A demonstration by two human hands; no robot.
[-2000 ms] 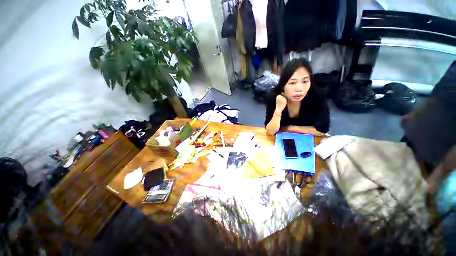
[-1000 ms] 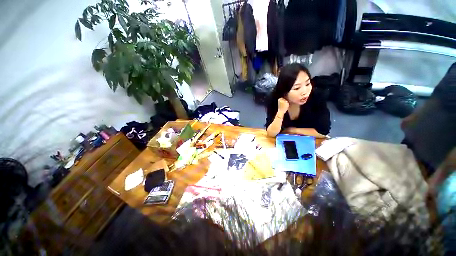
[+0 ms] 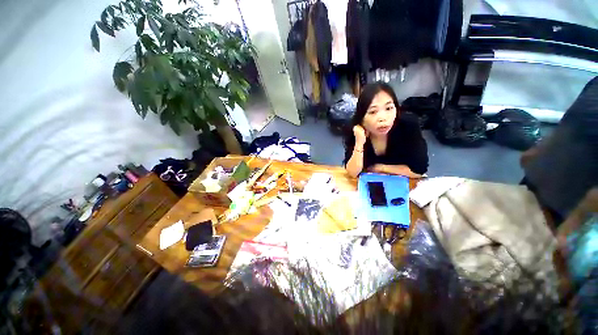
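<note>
Neither of my hands is in view; dark, blurred hair-like strands cover the bottom edge. White papers and a shiny clear plastic bag [image 3: 341, 265] lie nearest me on the wooden table [image 3: 160, 252]. A yellow sheet [image 3: 338, 216] lies among the papers. A blue folder [image 3: 389, 215] holds a dark smartphone [image 3: 377, 193] and a small dark oval item [image 3: 398, 201]. Dark loops, perhaps scissors [image 3: 389, 231], are below it. A beige thick cloth [image 3: 488, 226] covers the right end, beside a glossy grey-blue package [image 3: 423, 252].
A seated person [image 3: 387, 141] faces me across the table. Another person in dark clothing [image 3: 567, 154] is at the right edge. A calculator [image 3: 206, 251], black pouch [image 3: 199, 235] and supply box [image 3: 213, 194] are at left. A drawer cabinet [image 3: 98, 245] stands far left.
The seated person's head has turned back towards me and shifted slightly left. The whole view has shifted a little. The table items look unmoved.
</note>
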